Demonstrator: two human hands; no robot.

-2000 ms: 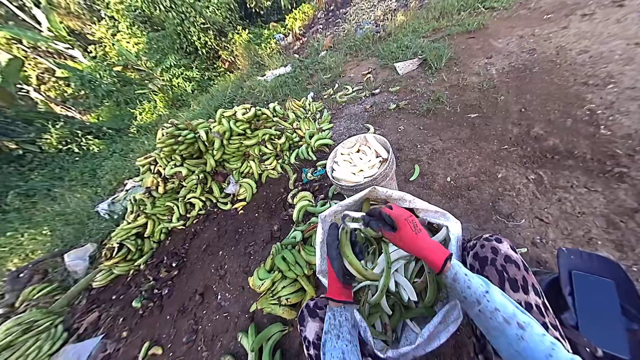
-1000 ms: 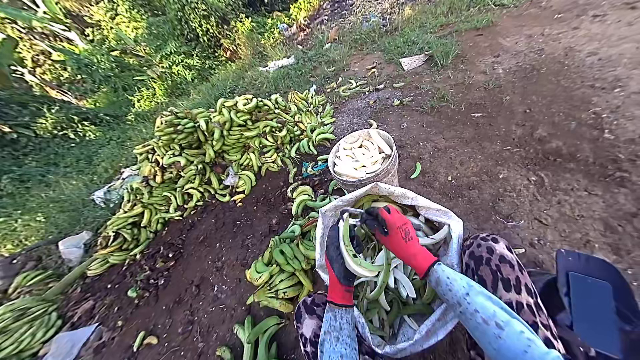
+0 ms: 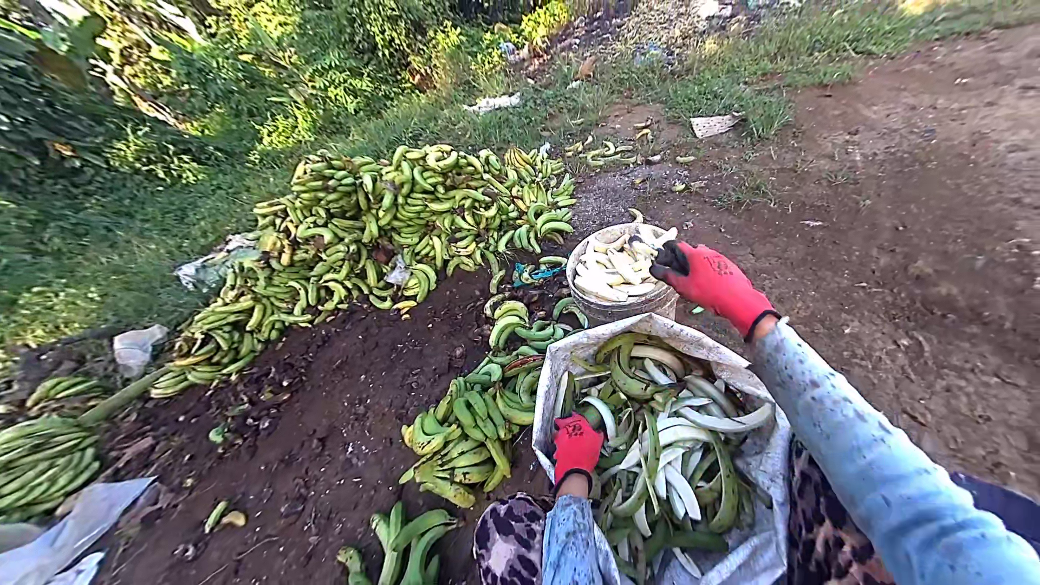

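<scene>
My right hand [image 3: 711, 280], in a red and black glove, reaches over the rim of a bucket [image 3: 626, 309] of peeled plantains [image 3: 613, 268]; a pale peeled plantain [image 3: 654, 236] is at its fingertips. My left hand [image 3: 577, 447], gloved alike, is at the left inside of an open white sack [image 3: 768, 390] filled with plantain peels [image 3: 674, 455]. A green peel or plantain [image 3: 597, 418] lies against its fingers; whether it is gripped cannot be told. The sack stands between my knees, just in front of the bucket.
A large heap of green plantains [image 3: 406, 211] lies beyond, to the left. A smaller pile [image 3: 471, 422] sits beside the sack, with a few more [image 3: 410, 540] near my left knee. Plastic sheeting [image 3: 81, 528] lies at the lower left on dark soil. Grass and bushes border the ground.
My right hand has moved from above the sack, beside my left hand, out to the bucket. My left hand has lowered toward the sack's left side. The plantain between the hands has left that spot.
</scene>
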